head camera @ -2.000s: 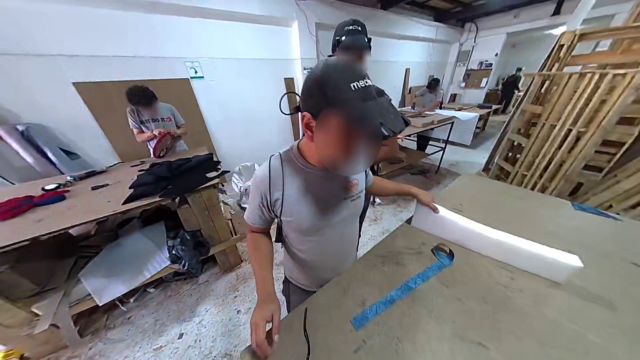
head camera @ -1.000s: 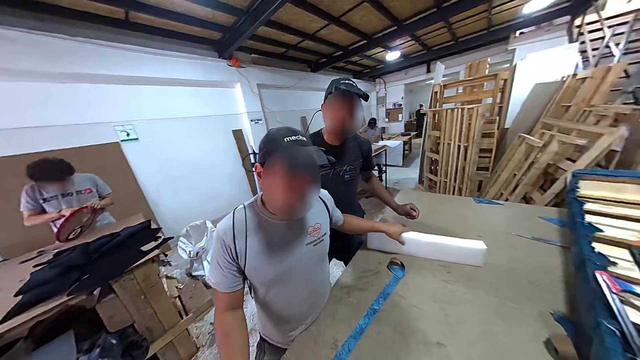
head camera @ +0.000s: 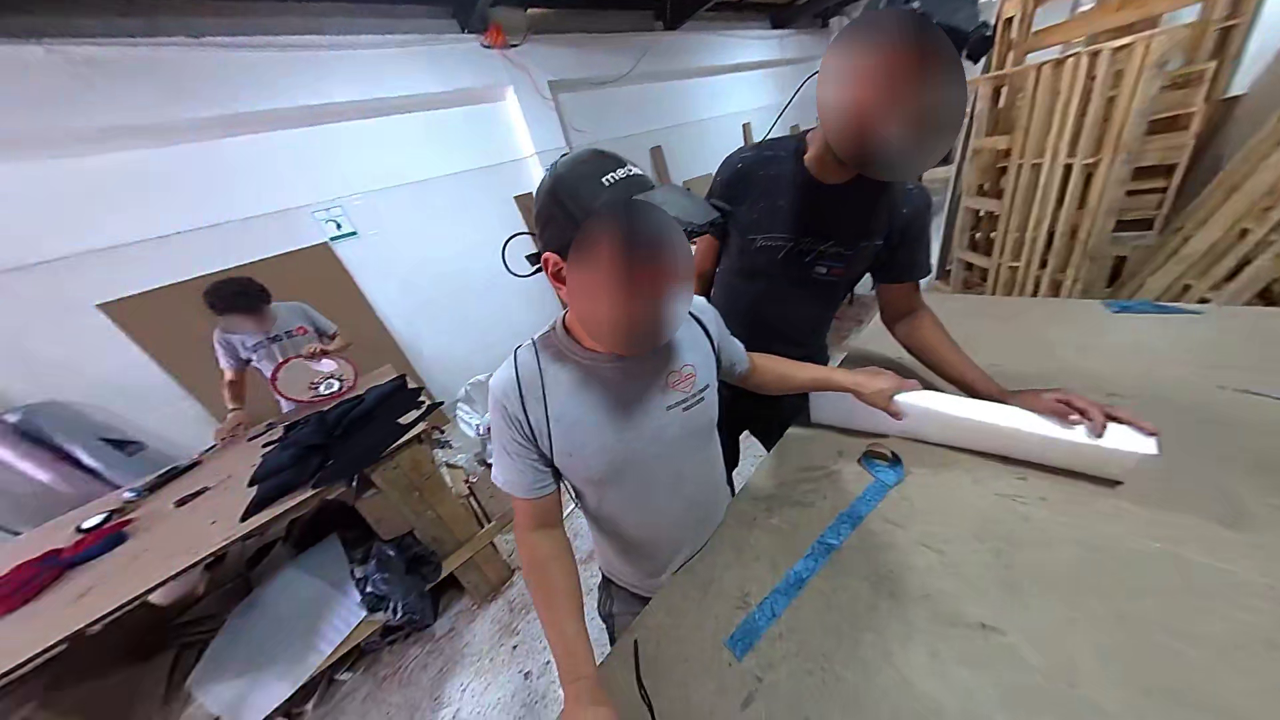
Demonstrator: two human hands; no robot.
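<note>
Neither of my hands shows in the head view. On the worktable (head camera: pixel 1000 600) a long white foam block (head camera: pixel 985 430) lies toward the far edge. One co-worker's hand rests on its left part, and a second co-worker's hand lies on top near its right end. Nearer than the block, a strip of blue patterned material (head camera: pixel 815 555) stretches across the tabletop, with its far end curled into a loop. A thin black cord (head camera: pixel 642 680) is at the table's near left edge.
Two co-workers stand at the table's left and far side. A third person is behind another wooden bench (head camera: pixel 190 530) with dark fabric pieces (head camera: pixel 335 440) on it. Wooden frames (head camera: pixel 1080 150) lean at the back right. A blue scrap (head camera: pixel 1150 308) lies on the worktable's far part.
The co-worker in the dark shirt has come to the block and now has a hand on its right end; one second ago that hand was above the table behind it. The view has shifted.
</note>
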